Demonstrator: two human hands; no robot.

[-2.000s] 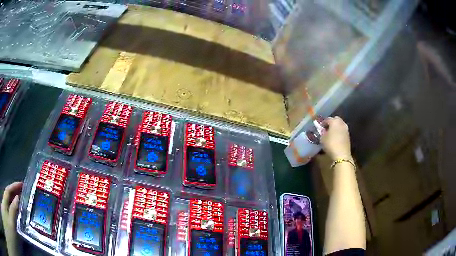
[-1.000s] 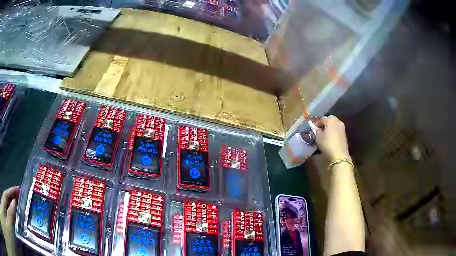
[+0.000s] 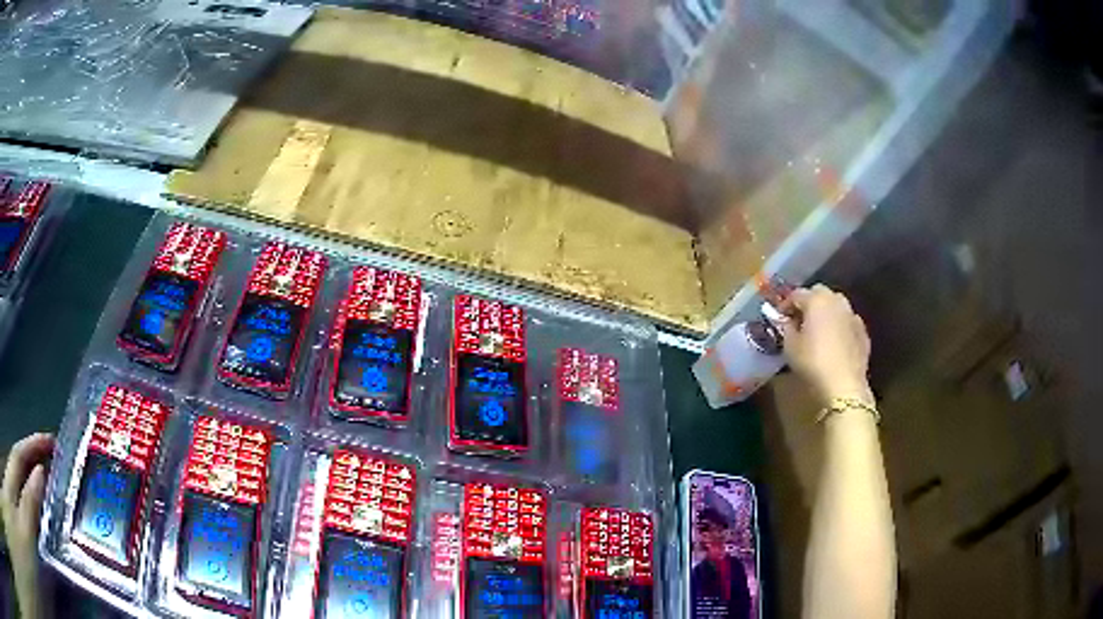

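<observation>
Red keypad phones (image 3: 489, 375) with dark screens and blue marking lie in two rows in a clear plastic tray (image 3: 605, 327). The far right pocket shows a fainter phone shape, perhaps seen through the plastic. My right hand (image 3: 825, 342) is at the white solvent bottle (image 3: 737, 366) with a metallic top, fingers pinching a small white wipe (image 3: 772, 312) over that top. My left hand (image 3: 22, 490) is at the left picture edge beside the tray, partly cut off; its fingers are curled and its hold on the tray's edge is unclear.
A smartphone (image 3: 722, 544) with a lit picture lies right of the tray. A plywood board (image 3: 484, 181) and a grey board (image 3: 109, 91) with clear film lie beyond. A pale upright (image 3: 889, 145) stands at the right, with cartons (image 3: 968, 484) below. Another phone tray is at far left.
The view has shifted slightly. My right hand stays at the bottle's top, its fingers a little differently placed. The phones and tray keep their arrangement.
</observation>
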